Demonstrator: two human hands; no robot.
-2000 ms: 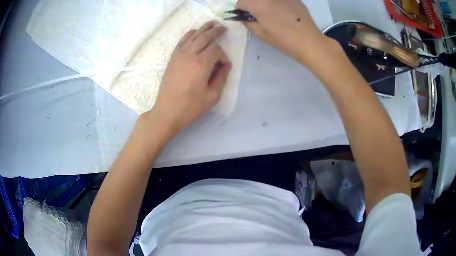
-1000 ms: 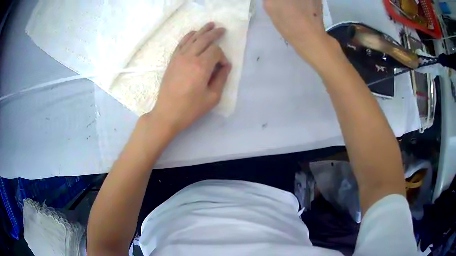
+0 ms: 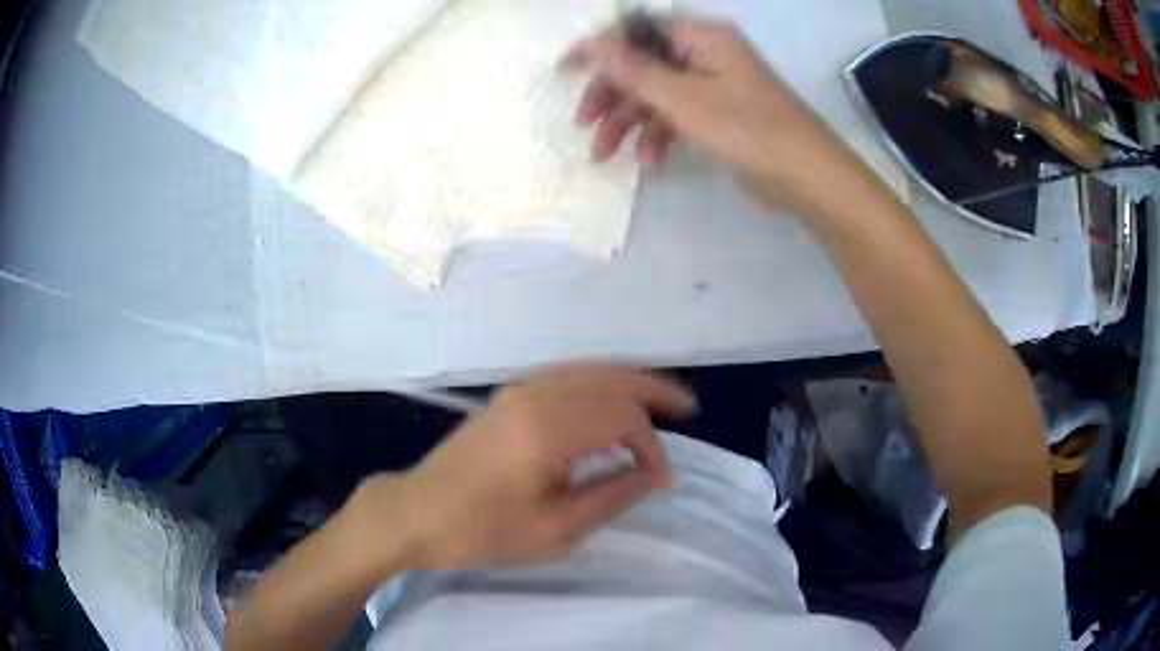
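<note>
A cream lace garment panel (image 3: pixel 471 140) lies on the white table cloth (image 3: pixel 140 267), its curved cut-out towards me. My right hand (image 3: pixel 693 102) is over the panel's right side, with the dark thread snips (image 3: pixel 649 36) tucked in it. The snips are blurred and their blades are not clear. My left hand (image 3: pixel 560 464), blurred, is off the panel, at the table's front edge in front of my body. A thin white tape (image 3: pixel 439 396) runs from the left to this hand and seems gripped in it; the fingertips are unclear.
A dark iron (image 3: pixel 980 134) with a wooden handle and cord rests at right, beside a metal frame (image 3: pixel 1109 248). A red tray (image 3: pixel 1100 45) is at the upper right. Stacked off-white panels (image 3: pixel 134 560) hang low at left. Crumpled items lie below the table edge at right.
My left hand has left the panel and moved down towards my body, with the tape. My right hand has come back over the panel from the top. The panel's front edge is now uncovered.
</note>
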